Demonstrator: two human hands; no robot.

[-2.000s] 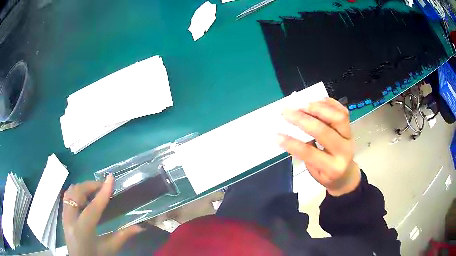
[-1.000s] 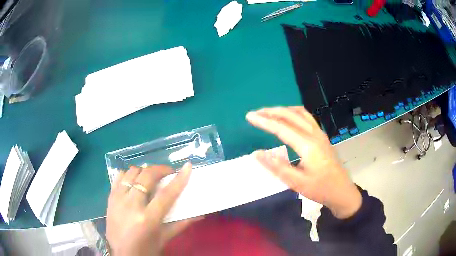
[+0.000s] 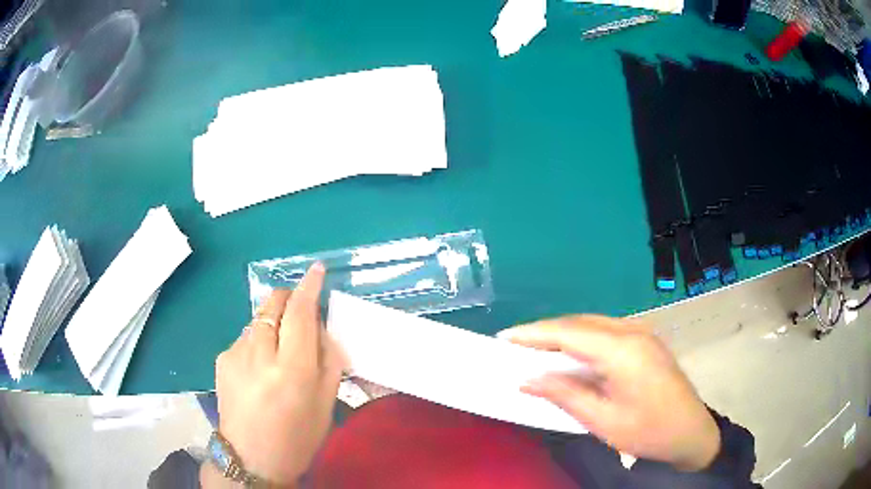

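Note:
A long white card (image 3: 430,353) is tilted and slightly bent at the table's near edge. My right hand (image 3: 621,382) grips its right end between thumb and fingers. My left hand (image 3: 286,372) is at its left end, which meets the fingers; the thumb is hidden. A clear bag (image 3: 396,272) lies flat on the green mat just beyond the card, with glare on it. My left fingertips overlap the bag's left part. A fanned stack of white cards (image 3: 325,134) lies farther back. Black bands (image 3: 754,153) lie in an overlapping row at right, with blue end pieces.
White fanned groups (image 3: 124,296) stand at the left edge of the green table (image 3: 554,191). A clear tub (image 3: 95,72) is at upper left. Tweezers (image 3: 619,27), scrap paper (image 3: 520,26) and a red cylinder (image 3: 788,41) are at the back. A wheeled stool base (image 3: 823,291) shows at right.
The white card has swung so its right end is lower and nearer me. My right hand has closed on that end. The view has shifted, so the table items sit farther right.

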